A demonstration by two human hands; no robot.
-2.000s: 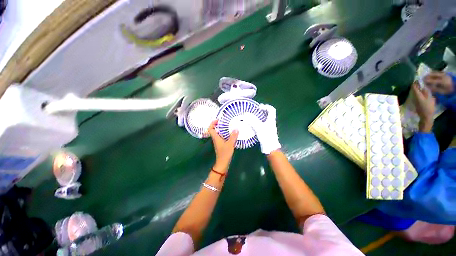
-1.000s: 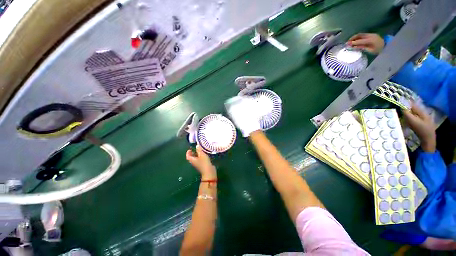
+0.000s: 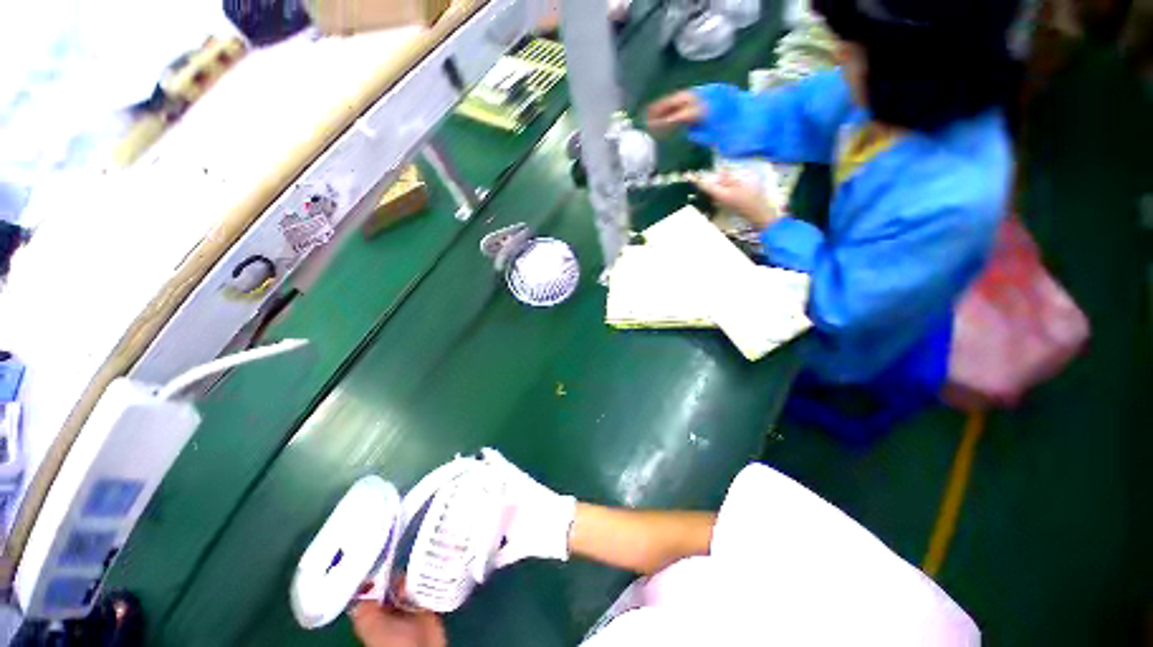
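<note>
A white clip fan is held up near the bottom edge. Its ribbed round head (image 3: 451, 541) is tilted, and its pale oval clip base (image 3: 341, 556) points left. My right hand (image 3: 525, 516), in a white glove, grips the fan head from the right. My bare left hand (image 3: 398, 624) is at the underside between head and clip, partly cut off by the bottom edge. Its fingers are mostly hidden. Another clip fan (image 3: 544, 271) lies on the green belt (image 3: 506, 379) further up.
Yellow-edged pale sheets (image 3: 677, 278) lie by a metal post (image 3: 597, 139). A person in blue (image 3: 885, 240) works at the right, hands near another fan (image 3: 632, 154). A white power strip (image 3: 108, 493) with a cable stands at left, below a wood-edged shelf (image 3: 190, 278).
The view has swung toward the neighbour on the right. My hands, before on two separate fans lying on the belt, now hold one fan, turned side-on, close to me at the bottom.
</note>
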